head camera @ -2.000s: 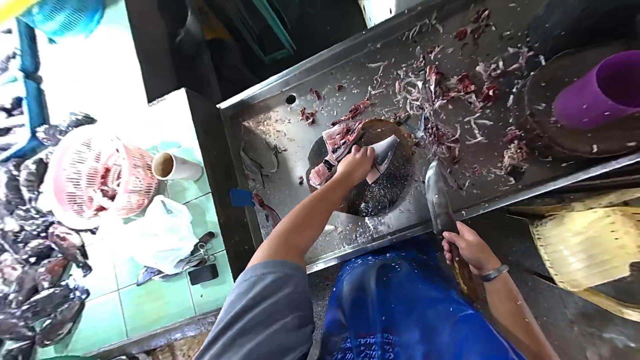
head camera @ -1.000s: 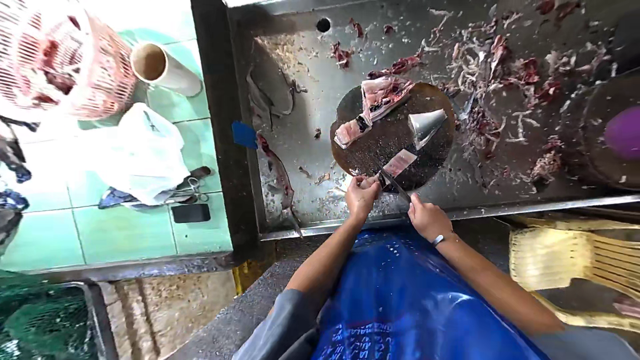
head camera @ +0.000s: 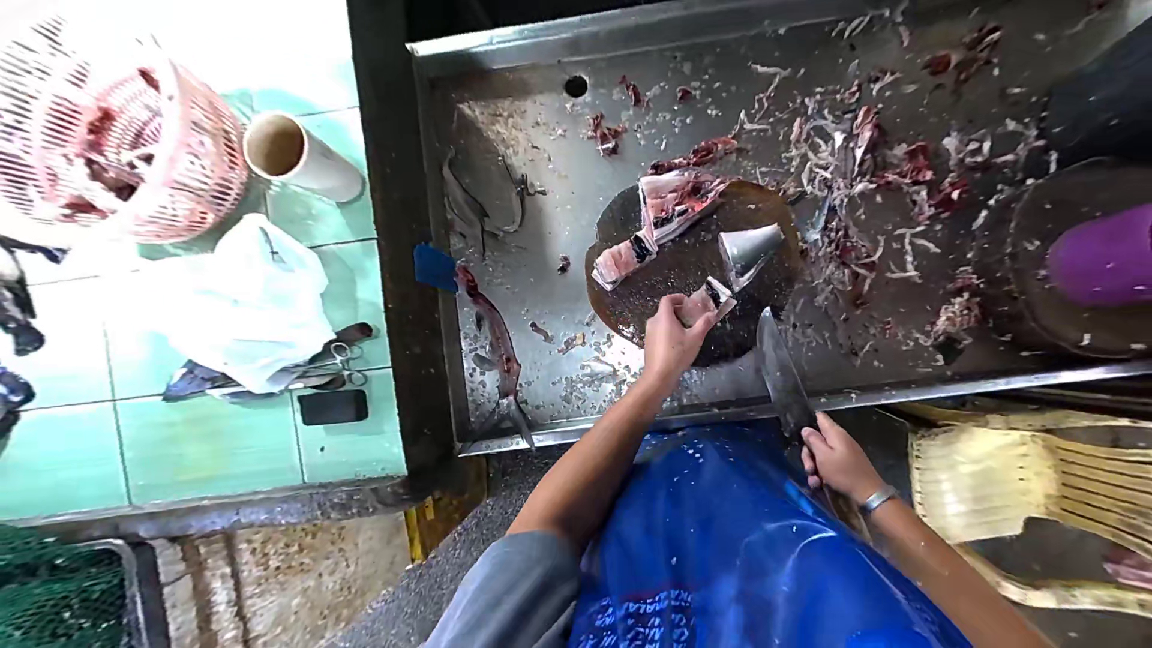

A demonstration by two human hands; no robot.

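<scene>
My left hand (head camera: 673,340) holds a cut piece of fish (head camera: 705,304) over the round cutting board (head camera: 666,261). A large knife (head camera: 785,373) is in my right hand (head camera: 837,459), its blade pointing up and away across the metal tray's near edge, right of the board. On the board lie a silvery tail-end piece of fish (head camera: 749,249), a pale pink chunk (head camera: 623,261) and a larger cut section of fish (head camera: 675,200). At the tray's left side lies a fish backbone with its tail (head camera: 497,337).
The metal tray (head camera: 531,207) holds red and pale fish scraps (head camera: 864,180). A purple container (head camera: 1102,256) stands right. On the green tiles left are a pink basket (head camera: 193,148), a white cylinder (head camera: 315,162), a plastic bag (head camera: 261,306) and scissors (head camera: 340,353). A yellow plastic chair (head camera: 990,477) is lower right.
Since a second ago, my left hand has moved up and right over the board with a fish piece. The knife has moved right, away from the left hand, and off the board.
</scene>
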